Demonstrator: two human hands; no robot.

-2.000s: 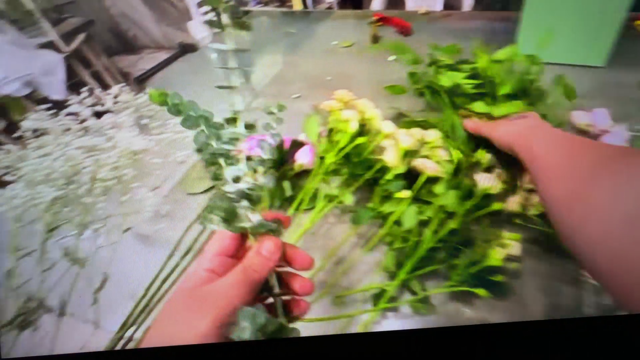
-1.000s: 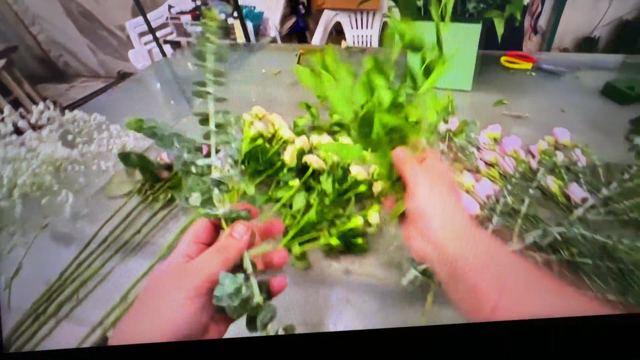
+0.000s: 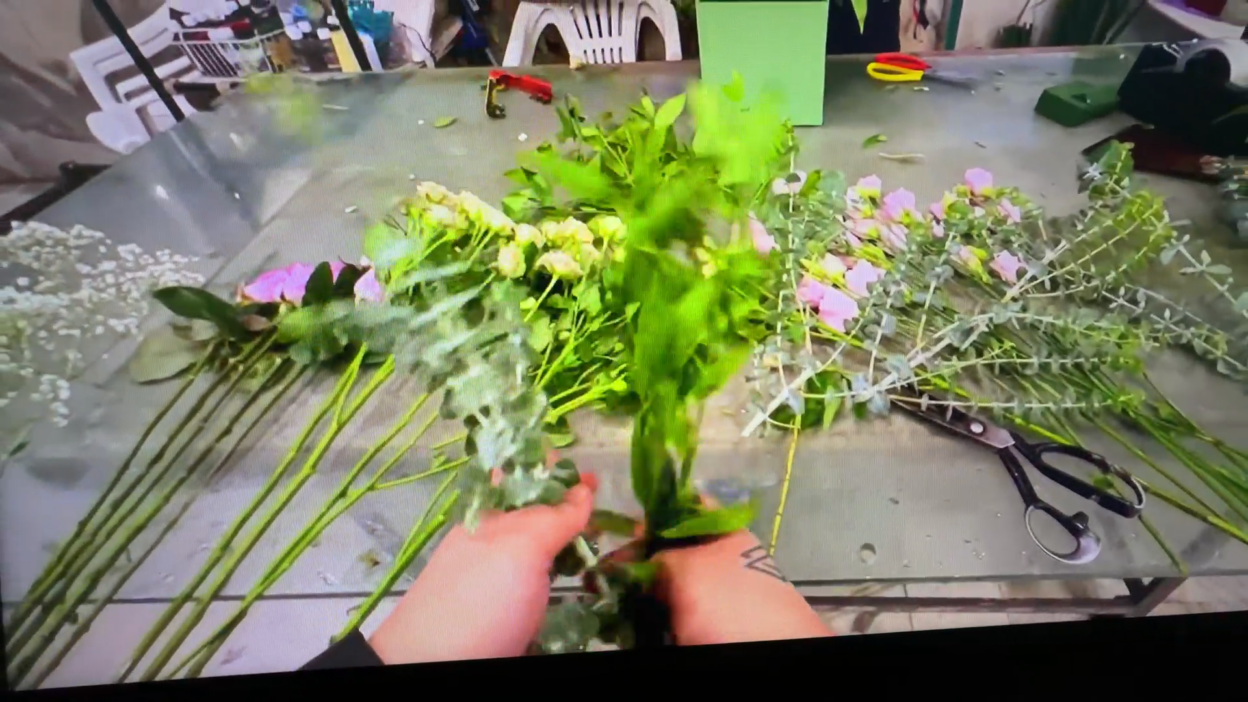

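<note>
My left hand (image 3: 502,556) holds a blurred eucalyptus stem (image 3: 487,390) with round grey-green leaves, low in the middle. Close to its right, my right hand (image 3: 721,575) is round the lower part of an upright bright green leafy stem (image 3: 663,322); its fingers are largely hidden. Behind them lie cream spray roses (image 3: 561,249) and loose green foliage (image 3: 624,146). Pink flowers (image 3: 897,210) and thin eucalyptus branches (image 3: 1014,312) lie at the right. Black-handled scissors (image 3: 1014,448) rest in front of these.
White baby's breath (image 3: 68,283) and long-stemmed pink flowers (image 3: 292,283) lie at the left of the grey table (image 3: 322,185). Towards the far edge are a light green box (image 3: 765,58), a red tool (image 3: 522,86), red-and-yellow-handled scissors (image 3: 897,68) and a dark green block (image 3: 1077,102). White plastic chairs (image 3: 592,29) stand beyond.
My right hand has brought the leafy stem from the foliage pile down beside my left hand. The left still holds the eucalyptus. The view has shifted, showing the black-handled scissors.
</note>
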